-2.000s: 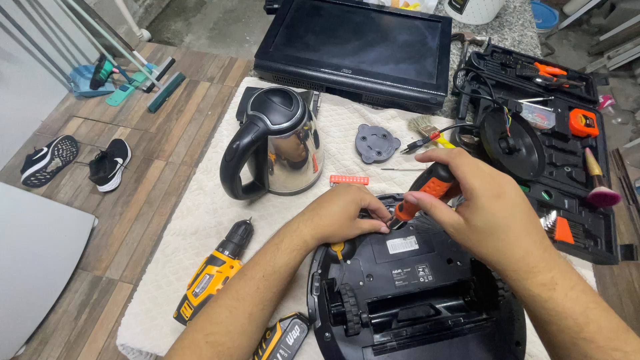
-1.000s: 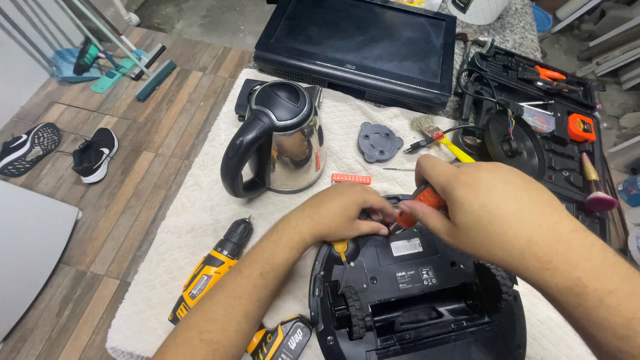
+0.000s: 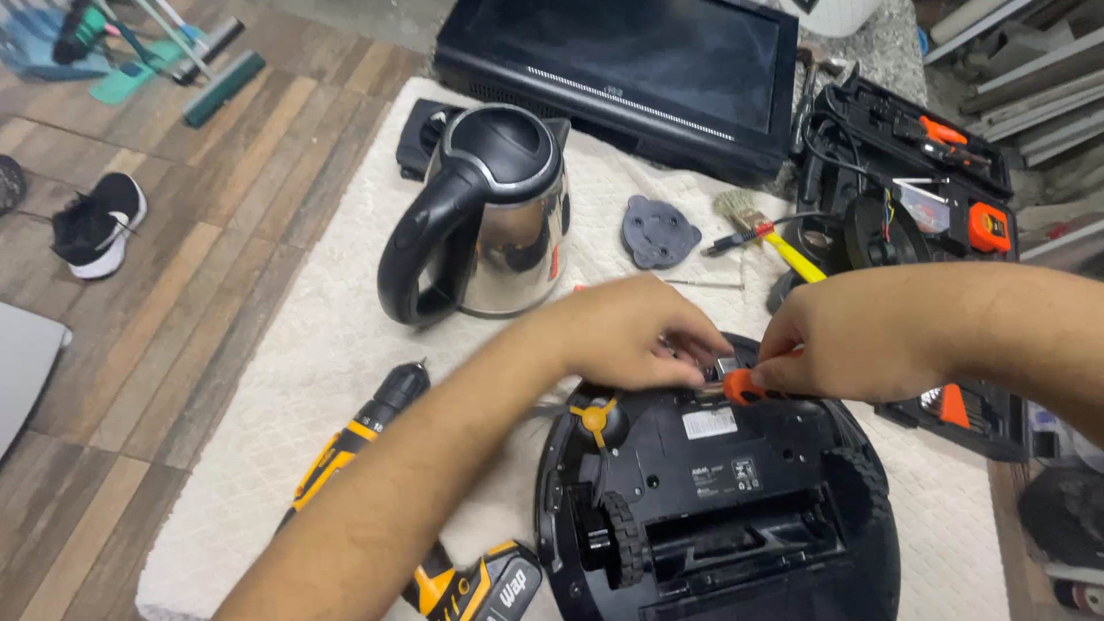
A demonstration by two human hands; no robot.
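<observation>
A black robot vacuum cleaner (image 3: 681, 483) lies upside down on a white quilted cloth, its wheels and a yellow-hubbed side brush (image 3: 595, 418) showing. My right hand (image 3: 828, 336) grips an orange-handled screwdriver (image 3: 749, 386), held low and nearly level over the vacuum's far edge, its shaft pointing left. Beside the shaft, my left hand (image 3: 651, 336) rests at that edge with fingers curled; whether they pinch something small is unclear. The screwdriver's tip is hidden near the left fingers. Under my left forearm lies a yellow and black Wap cordless drill (image 3: 492, 586).
An electric kettle (image 3: 517, 233) stands beyond my left arm. Behind are a dark flat-screen device (image 3: 621, 69), a grey plastic disc (image 3: 660, 233) and a yellow-handled paintbrush (image 3: 789, 250). An open black tool case (image 3: 949, 207) lies at the right. A black shoe (image 3: 99, 224) sits on the floor.
The screwdriver has tipped from a steep slant to nearly level, and my right hand has lowered with it. My left hand has stayed by the vacuum's far edge. The view has shifted.
</observation>
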